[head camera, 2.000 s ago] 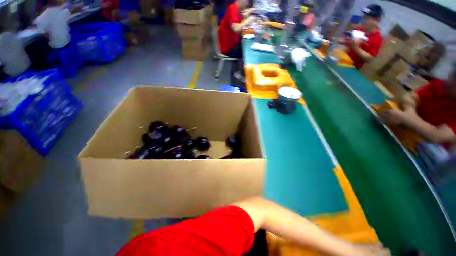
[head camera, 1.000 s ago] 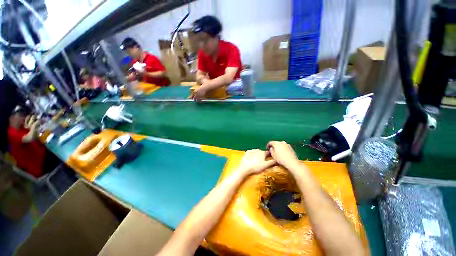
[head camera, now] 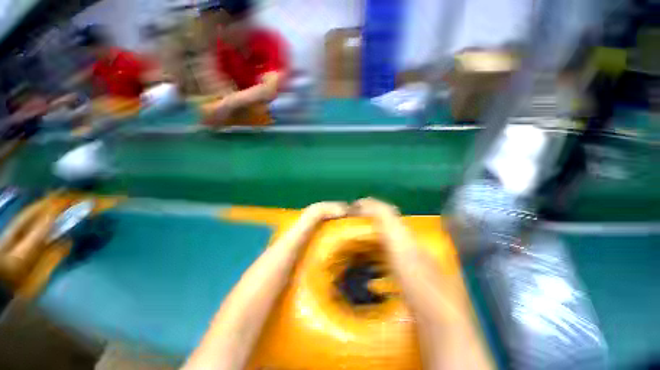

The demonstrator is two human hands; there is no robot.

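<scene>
The orange-wrapped fixture [head camera: 318, 329] lies in front of me, with a dark round hole in its middle. My left hand [head camera: 328, 211] and my right hand [head camera: 375, 209] rest close together at its far edge, beyond the hole. The picture is blurred, so I cannot tell how the fingers lie or whether they hold anything. A small orange patch shows inside the hole's right part.
A blurred white unit [head camera: 517, 155] lies on the belt [head camera: 304, 159] at right. A clear cup [head camera: 481, 209] and a shiny bag [head camera: 546, 300] are right of the fixture. Another person's hand [head camera: 29, 242] is at a unit on the far left. People in red sit across.
The view has turned right, so my hands and the fixture appear further left. My hands stay together at the fixture's far edge. Another person's hand has come in at the left unit.
</scene>
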